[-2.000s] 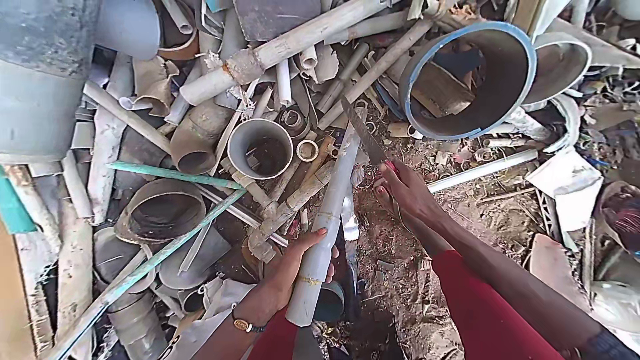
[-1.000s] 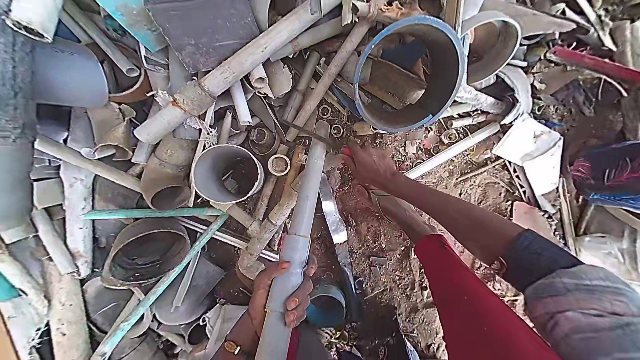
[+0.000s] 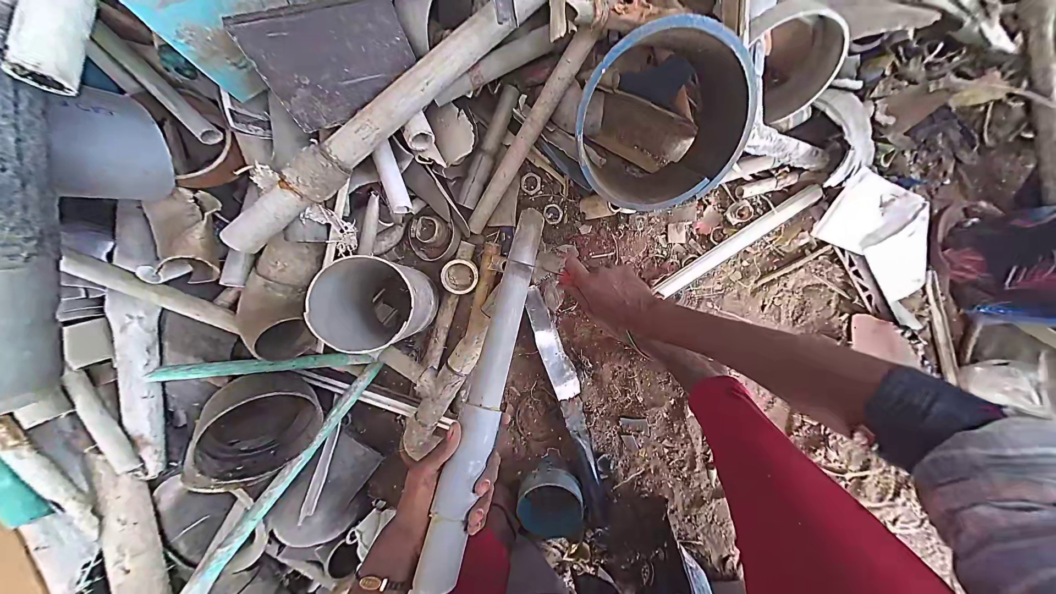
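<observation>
A long grey plastic pipe [image 3: 497, 346] runs from the bottom edge up to the middle of the head view. My left hand [image 3: 450, 478] is wrapped around its lower part, near a wider coupling. My right hand [image 3: 606, 289] is closed at the right of the pipe's upper end. It grips a saw, whose red handle part shows at the fingers; the blade [image 3: 540, 271] lies across the pipe, seen almost edge-on. A strip of shiny metal or plastic [image 3: 551, 342] lies on the ground below the blade.
Scrap pipes surround the work: a large blue-rimmed pipe ring [image 3: 752, 107], an upright grey pipe piece [image 3: 371, 304], a long jointed pipe [image 3: 388, 115], green strips [image 3: 289, 474] and a blue-green pipe end [image 3: 550, 502]. A white sheet piece [image 3: 876, 227] lies at the right.
Two seconds ago the saw blade showed broadside, raised near the pipe's upper end; now it lies across the pipe, nearly edge-on. My left hand still holds the pipe. The view has shifted.
</observation>
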